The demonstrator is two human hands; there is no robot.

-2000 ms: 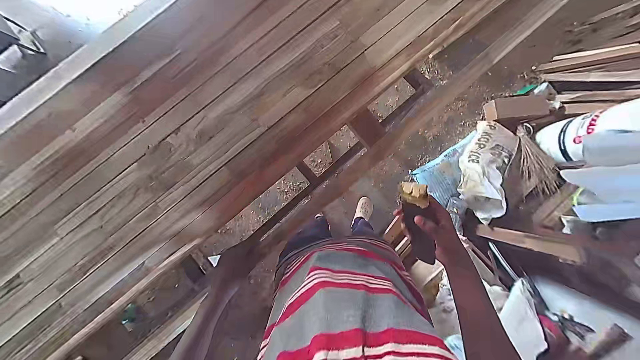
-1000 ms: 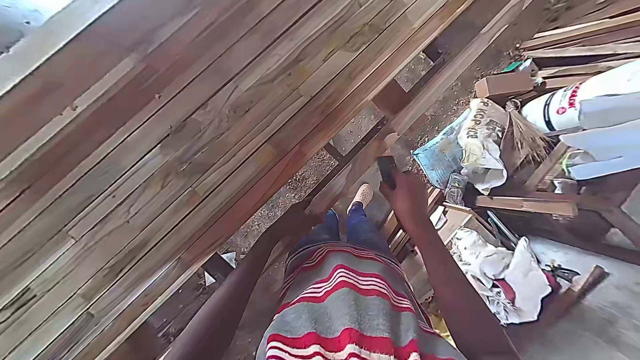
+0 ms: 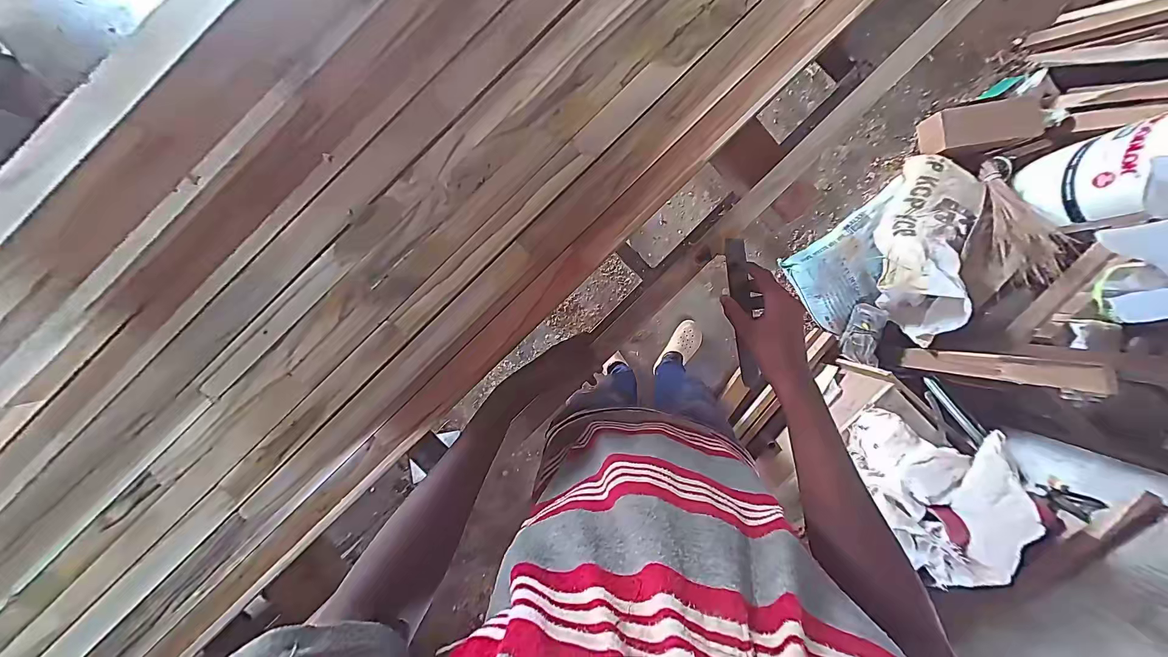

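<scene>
My right hand (image 3: 768, 315) is closed around a dark, narrow hand tool (image 3: 735, 265); its exact kind cannot be told. The tool points up beside a long narrow wooden board (image 3: 844, 119) that runs diagonally along the near side of a large surface of joined wooden strips (image 3: 438, 210). My left hand (image 3: 570, 360) lies at the lower part of that board, by the edge of the strip surface. Its fingers are dark and blurred, so whether they grip the board cannot be told.
At right lie a cardboard-coloured block (image 3: 981, 125), a printed woven sack (image 3: 926, 237), a straw broom (image 3: 1027, 228), a white container (image 3: 1095, 173), wood offcuts (image 3: 1008, 368) and crumpled white cloth or plastic (image 3: 990, 511). Shavings litter the ground (image 3: 593, 297) below the frame's crosspieces.
My right hand has moved forward, away from my body, with the tool. A yellowish piece seen at the top of the held item two seconds ago no longer shows there.
</scene>
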